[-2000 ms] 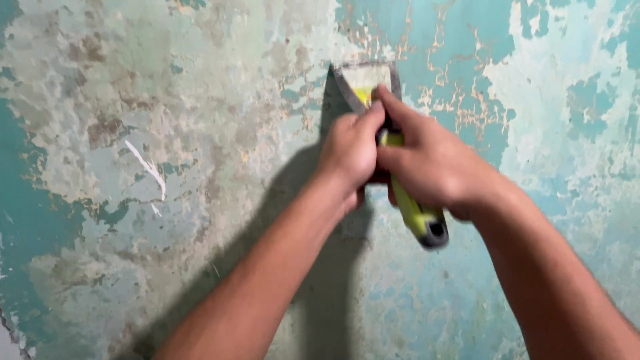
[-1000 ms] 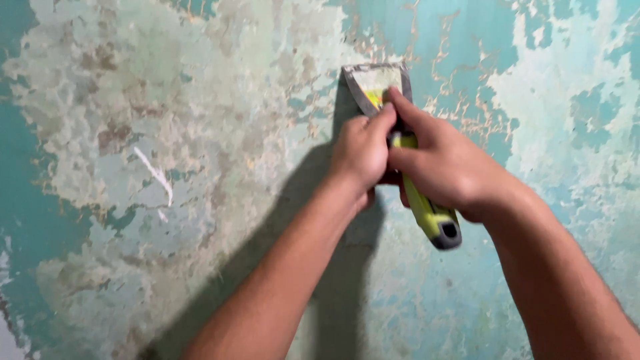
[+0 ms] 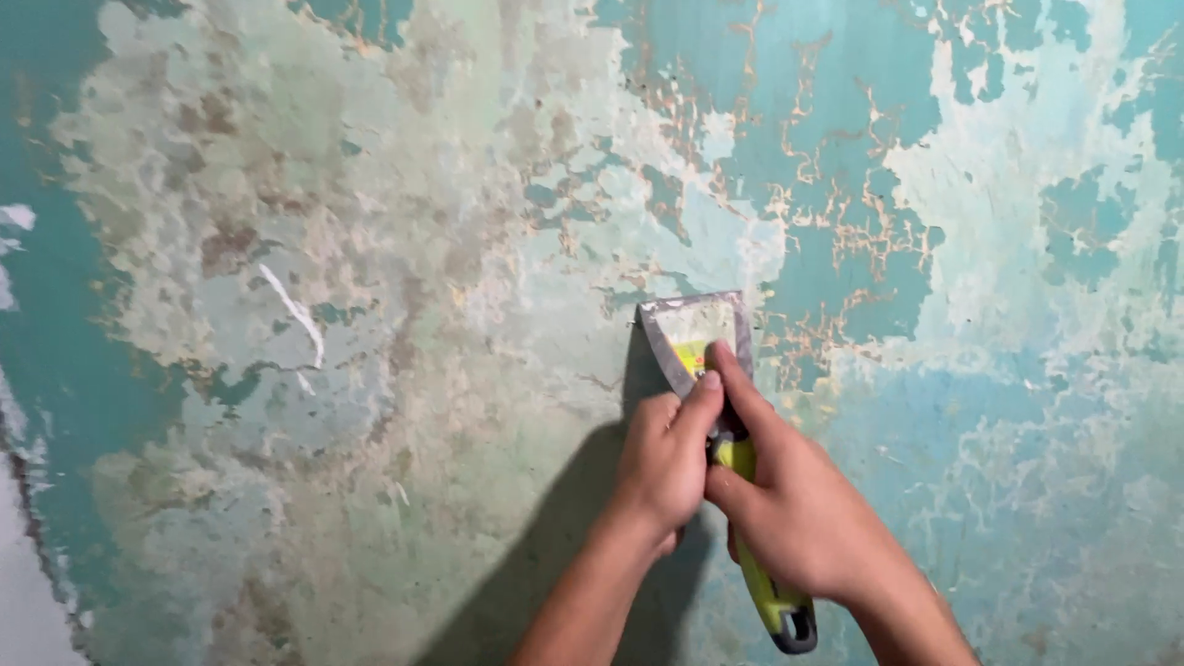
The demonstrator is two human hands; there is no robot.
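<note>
A putty knife with a wide metal blade (image 3: 696, 319) and a yellow-green and black handle leans against a wall of peeling teal paint (image 3: 837, 111), its blade edge at the wall and its handle end low and to the right. My right hand (image 3: 795, 499) is wrapped round the handle, one finger stretched along onto the blade. On the left side my left hand (image 3: 668, 462) grips the tool where blade and handle meet, its thumb pointing up the blade. Its other fingers are mostly hidden behind the handle.
Patches of pale green and grey undercoat (image 3: 444, 231) spread over the left and middle of the wall. A white scratch mark (image 3: 294, 314) shows at the left. Along the lower left edge runs a jagged border with a white surface (image 3: 28, 573) beyond it.
Both hands and the putty knife are lower on the wall; one and two seconds ago the blade was beside the crackled teal patch, higher up.
</note>
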